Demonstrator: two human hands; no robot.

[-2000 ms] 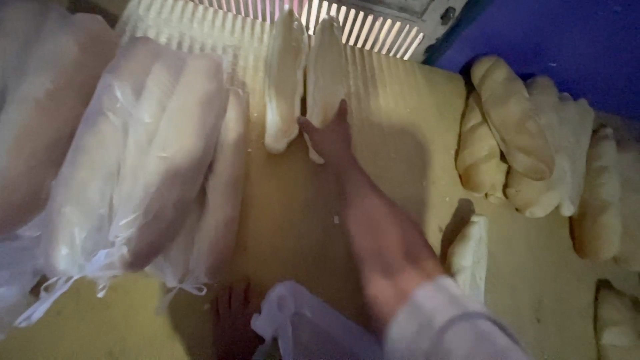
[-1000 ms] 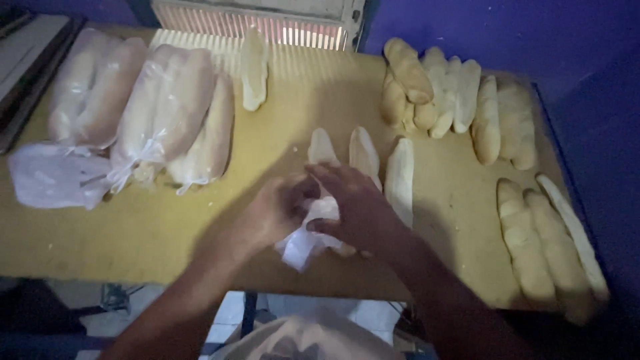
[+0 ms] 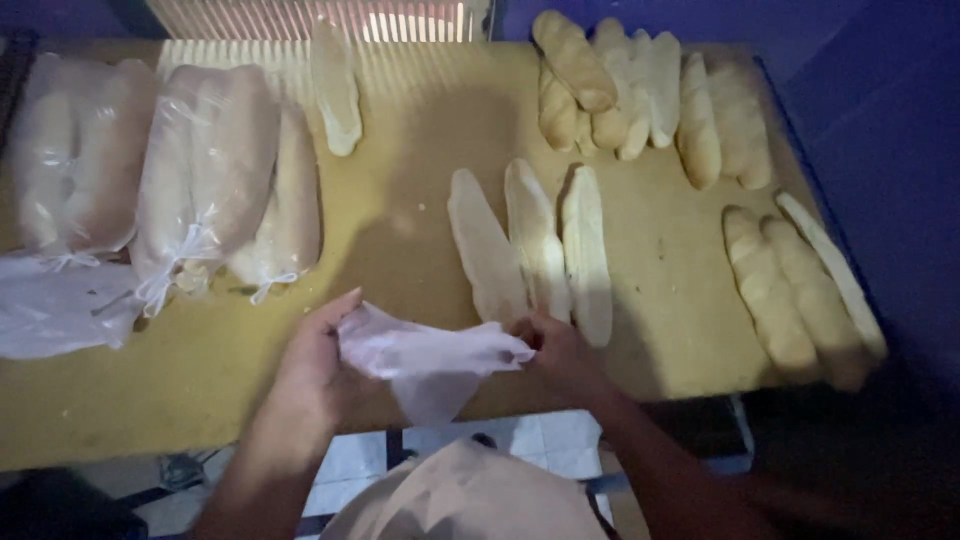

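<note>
A thin whitish plastic bag [image 3: 427, 352] is stretched between my two hands near the table's front edge. My left hand [image 3: 319, 360] grips its left side, thumb on top. My right hand [image 3: 555, 349] pinches its right end, close to the lower ends of three long bread loaves. Of these, the left loaf [image 3: 484, 247], the middle loaf [image 3: 538, 232] and the right loaf [image 3: 587, 255] lie side by side, pale faces up. A single loaf [image 3: 336, 90] rests further back, by the grille. The fingers of my left hand are partly hidden behind the bag.
Tied clear bags of loaves [image 3: 214, 150] fill the left of the yellow table [image 3: 187, 405], with a whitish plastic bag [image 3: 60, 304] in front of them. At the back right is a pile of loaves [image 3: 645, 82]; more loaves [image 3: 787, 300] lie at the right edge. A slatted grille [image 3: 412, 22] stands behind.
My hands, together over the bag one second ago, have moved apart with it spread between them. Two seconds ago my right hand was at two loaves by the grille; one loaf is there now.
</note>
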